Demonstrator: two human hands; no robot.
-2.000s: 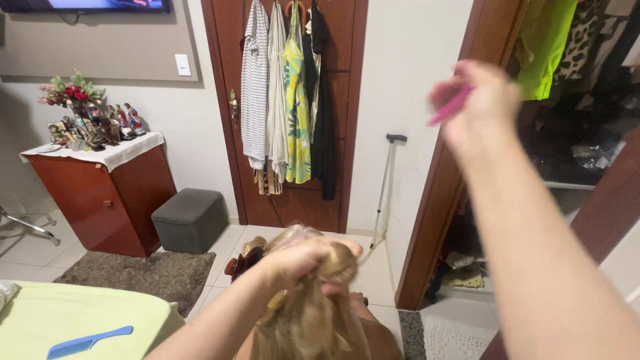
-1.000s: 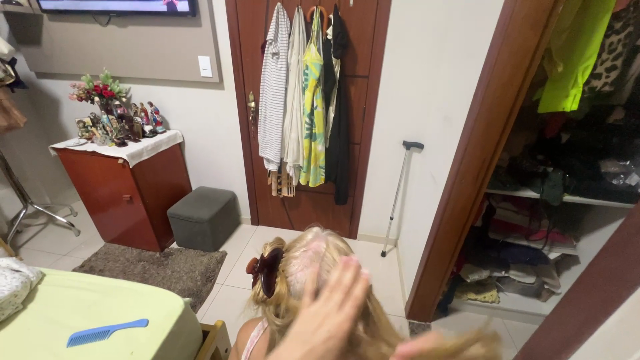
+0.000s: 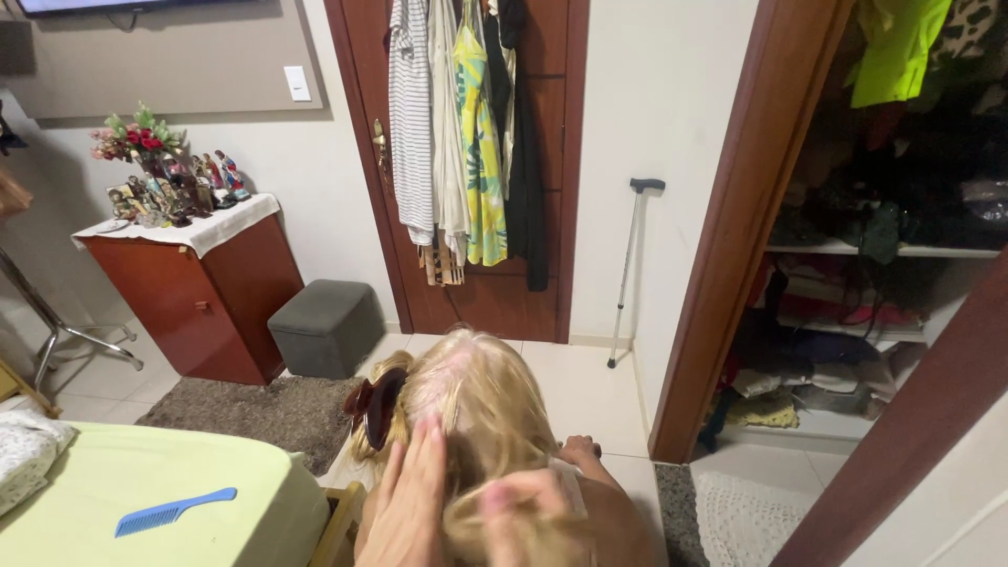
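A seated person with blond hair (image 3: 480, 370) is in front of me, back toward me. A dark brown claw clip (image 3: 380, 408) holds part of the hair at the left side of the head. My left hand (image 3: 413, 500) lies flat against the back of the head, fingers extended and close together, holding nothing that I can see. My right hand (image 3: 524, 512), blurred, is closed around a gathered lock of hair at the lower right of the head. A blue plastic comb (image 3: 175, 512) lies on the bed at the left.
The bed with a light green sheet (image 3: 236, 465) is at the left. Ahead are a grey ottoman (image 3: 327, 327), a red-brown cabinet (image 3: 189, 299) with figurines, and a door with hanging clothes (image 3: 543, 189). A walking cane (image 3: 626, 276) leans on the wall; an open wardrobe (image 3: 835, 339) is at the right.
My right hand, raised with a pink object two seconds ago, is now down at the hair; that object is no longer visible. My left hand has gone from gripping hair to lying flat on the head.
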